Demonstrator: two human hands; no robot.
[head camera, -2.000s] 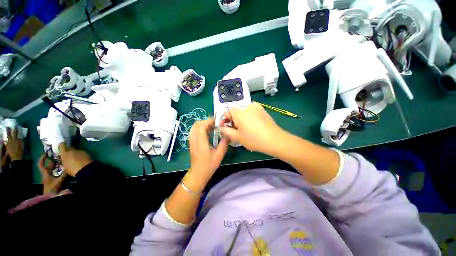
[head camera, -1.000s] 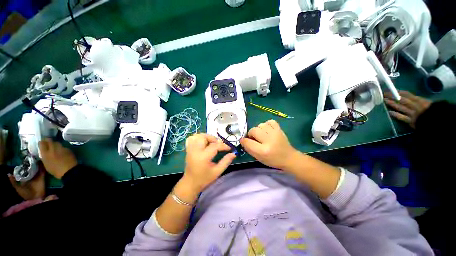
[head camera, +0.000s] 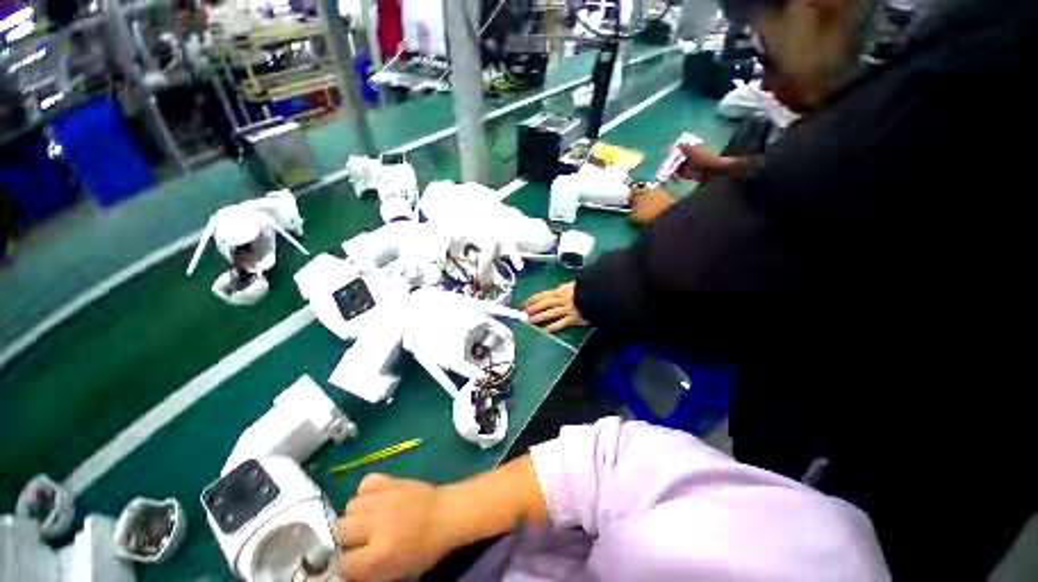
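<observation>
The white camera body (head camera: 268, 523) lies at the bottom left, its dark square lens panel facing up and its round opening towards me, cut off by the bottom edge. Its white mounting arm (head camera: 290, 430) extends behind it. My right hand (head camera: 393, 529) is at the right rim of the opening, fingers curled down; what they hold is hidden. My left hand is out of the picture. The thin yellow-and-black tool (head camera: 378, 455) lies on the green bench just beyond my right hand.
White camera units (head camera: 421, 324) with antennas crowd the bench centre. Small round shells (head camera: 149, 530) sit at the lower left. Another white unit (head camera: 247, 241) stands at the back left. A person in dark clothes (head camera: 785, 227) is at my right, one hand on the bench edge, the other hands' work farther back.
The view has swung to the right and up, so the camera body now shows at the lower left. My left hand has left the picture. The neighbouring person now shows largely.
</observation>
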